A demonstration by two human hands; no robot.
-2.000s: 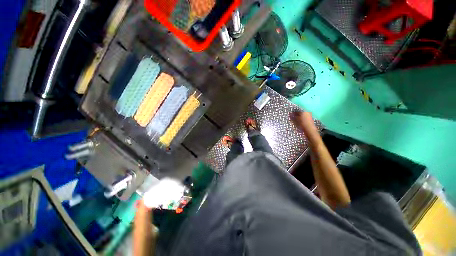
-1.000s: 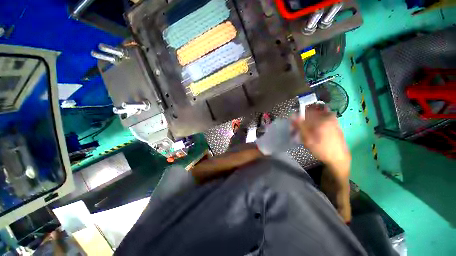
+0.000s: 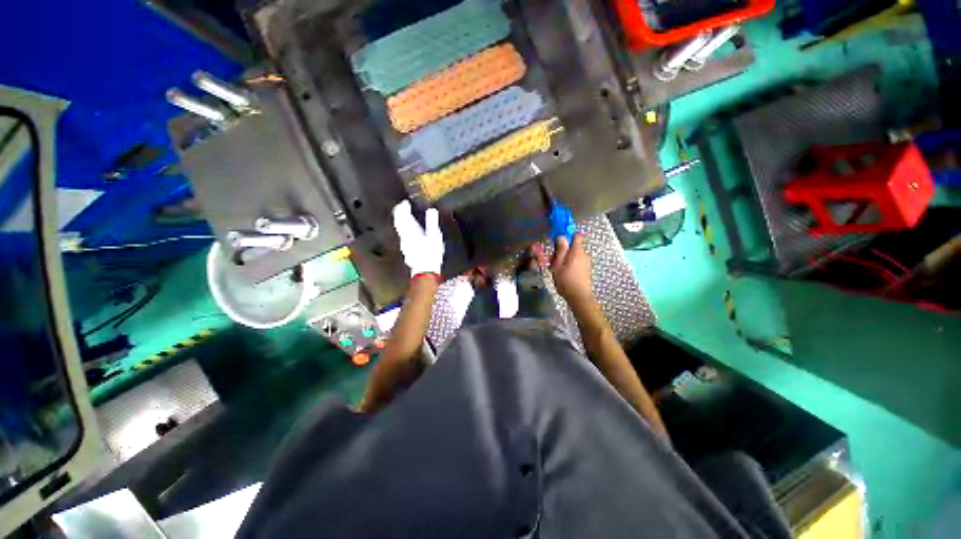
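The dark steel mould (image 3: 611, 174) lies in front of me. On it lie moulded sheets side by side: teal (image 3: 434, 44), orange (image 3: 456, 86), grey (image 3: 474, 127) and yellow (image 3: 487, 160). My left hand (image 3: 422, 240), in a white glove with a red cuff, is at the mould's front edge just below the yellow sheet's left end, fingers apart, holding nothing visible. My bare right hand (image 3: 570, 263) is closed around a blue air gun (image 3: 562, 220), its nozzle towards the yellow sheet's right end.
A red-orange basket (image 3: 701, 30) stands at the mould's far right corner, beside metal guide pins (image 3: 698, 53). More pins (image 3: 276, 234) stand on the left plate. A white bucket (image 3: 248, 298) is below left. A red stool (image 3: 866, 190) and a fan are right, a dark-topped box (image 3: 727, 384) lower right.
Both hands have moved forward to the mould's front edge. They were together near my body one second ago. The left now shows a glove, and the right has the blue air gun.
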